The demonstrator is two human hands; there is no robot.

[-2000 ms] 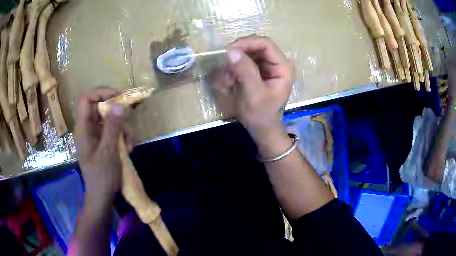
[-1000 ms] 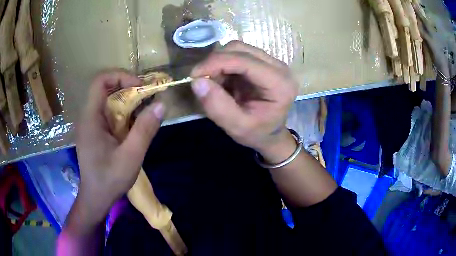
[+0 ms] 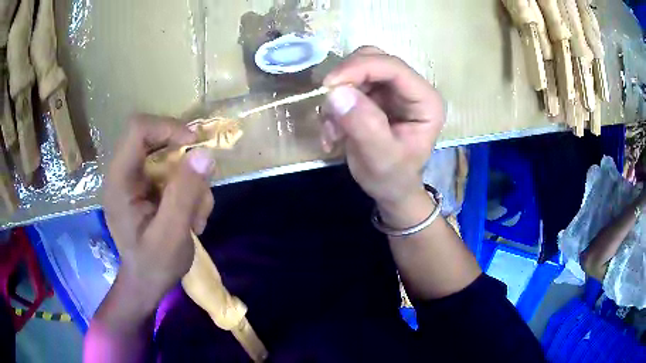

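Observation:
My left hand is shut on a tan carved shaft piece. Its carved, ridged head shows past my fingertips, and its narrow end points down toward my lap. Fingers hide part of the head and upper shaft. My right hand pinches a thin pale applicator stick. The stick's tip is just above and beside the carved head; I cannot tell if they touch. A small white oval glue dish with whitish-blue contents lies on a dark stain beyond my hands.
Shaft pieces lie side by side on the table at the left and right. Blue crates stand below the table edge. At the far right is another person's arm near clear plastic.
The stick left the dish and touched or came close to the carved head. Since then my right hand has moved back to the right, drawing the stick tip slightly off the head.

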